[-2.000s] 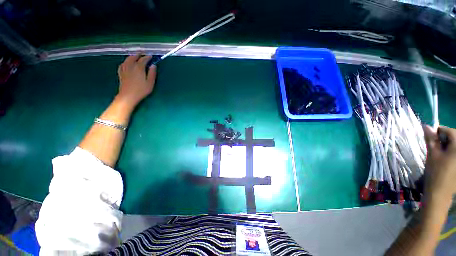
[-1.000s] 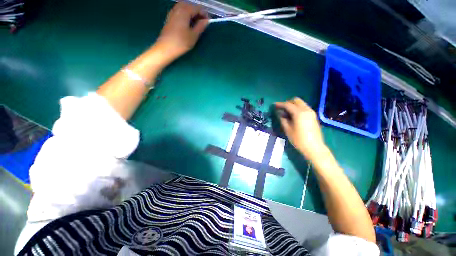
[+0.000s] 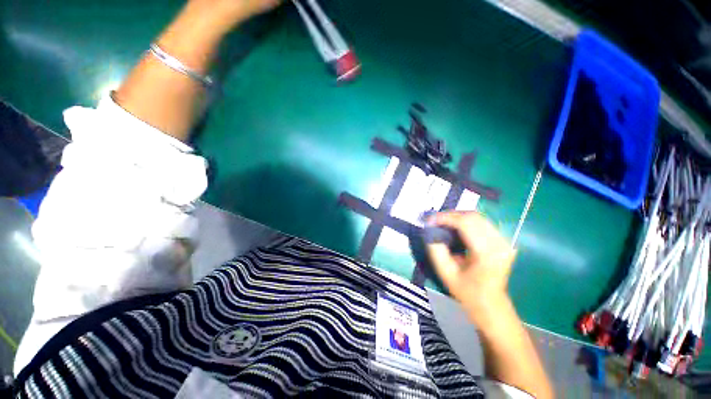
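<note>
My left hand is at the top edge, its fingers cut off by the frame. A white two-legged cable harness comes in from the top edge beside it, its red-and-black end over the green mat. My right hand is over the lower right of the taped white paper, thumb and forefinger near each other with a small dark piece between them; blur hides its shape. Loose black connector housings lie in a pile at the paper's upper edge.
A blue parts bin with black housings inside stands at the upper right. A bundle of white cables lies at the far right, red and black ends toward me. Black tape strips cross the paper. A metal rail runs behind the mat.
The view has turned. My left hand has moved out past the top edge, and the harness's red end now points toward me. My right hand came from the cable bundle, past the housing pile, to the paper.
</note>
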